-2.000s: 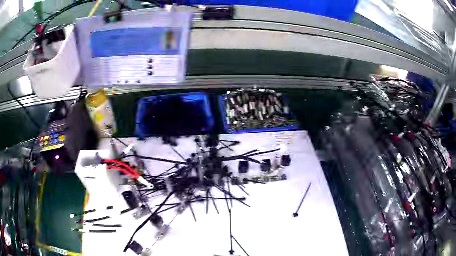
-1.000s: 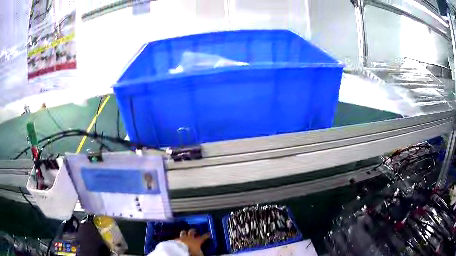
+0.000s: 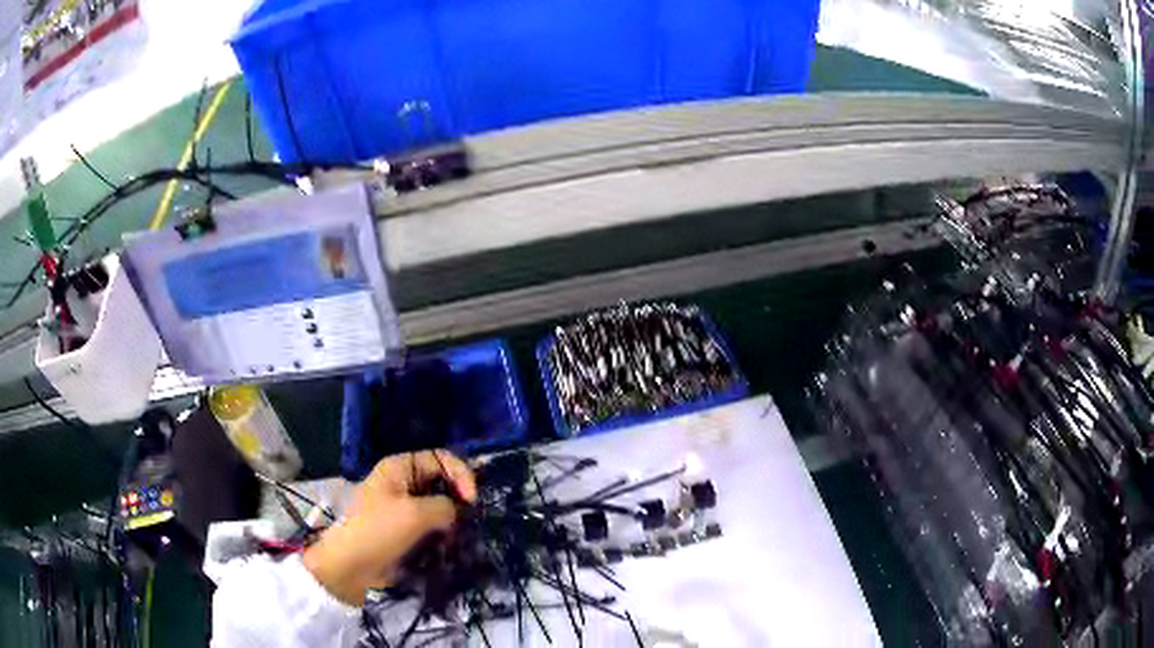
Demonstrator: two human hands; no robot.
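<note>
My left hand [image 3: 386, 525], bare with a white sleeve, is over the left part of a tangled pile of black leads [image 3: 544, 519] on the white board [image 3: 772, 557]. Its fingers are curled. Dark parts show between and below them, but blur hides whether they are held. My right hand is not in view. Several small black blocks [image 3: 652, 513] stand in a row right of the pile. Behind are a blue tray of dark parts [image 3: 443, 403] and a blue tray of silvery metal pieces [image 3: 639, 361].
A white box [image 3: 234, 544] is partly hidden by my left sleeve. Left are a yellow bottle [image 3: 253, 430] and a black machine [image 3: 149, 500]. A rail [image 3: 709, 152] carries an instruction sheet [image 3: 266, 285] and white bin [image 3: 101, 355]. A blue crate [image 3: 532, 63] is above; bagged harnesses [image 3: 962, 443] are right.
The view tilted up, then back down. My left hand, absent at first, was at the left blue tray one second ago and is now over the pile of leads.
</note>
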